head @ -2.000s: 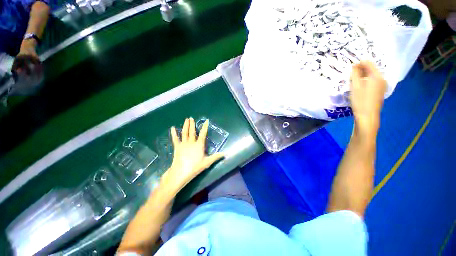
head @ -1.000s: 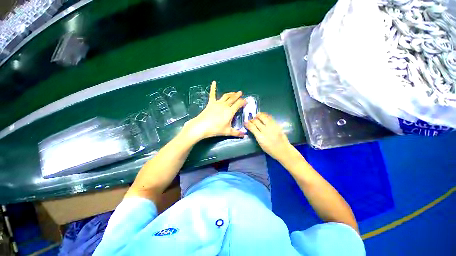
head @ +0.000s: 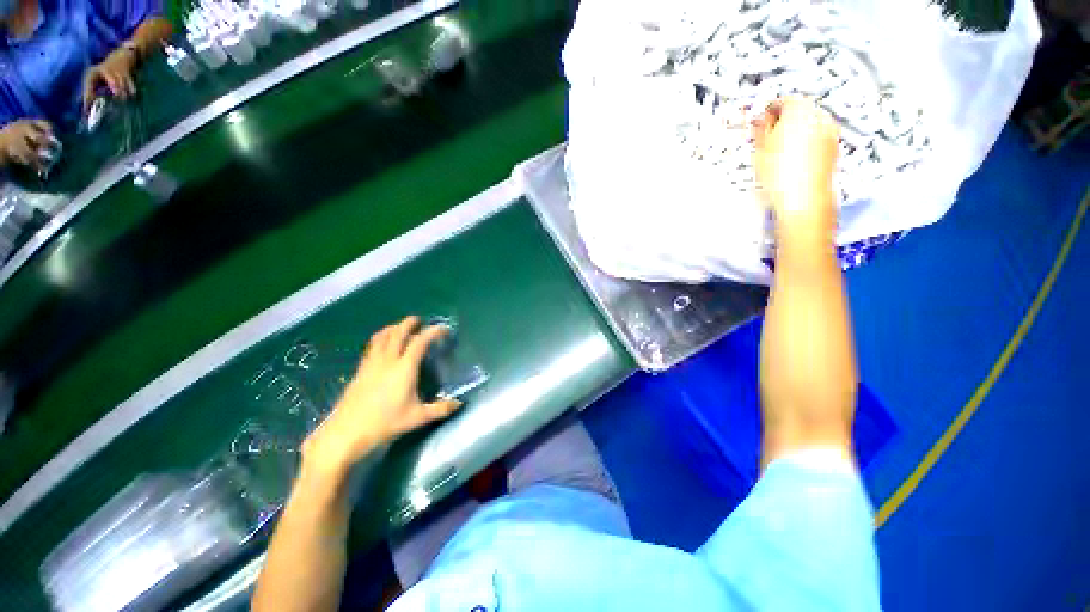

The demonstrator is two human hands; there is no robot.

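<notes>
A clear blister tray [head: 460,365] lies on the green work surface. My left hand [head: 389,389] is beside it, thumb and fingers apart around its left side; whether it grips the tray I cannot tell. More clear trays [head: 281,412] lie left of that hand. A stack of nested blister trays [head: 144,544] is at the lower left. My right hand [head: 798,150] reaches into the large white bulk bag [head: 669,227] among heaped white parts [head: 861,90]; its fingertips are partly hidden, so what it holds cannot be told.
A grey metal plate [head: 669,320] is under the bag. A pale rail [head: 287,305] borders the dark green conveyor [head: 359,179], which carries clear packs [head: 418,72]. Across it are a person's hands [head: 110,74] and a row of white items [head: 239,26]. Blue floor with a yellow line is at right.
Since a second ago, my right hand has left the tray at my left hand and moved into the bag. My left hand is now at an empty-looking tray. The camera view has shifted.
</notes>
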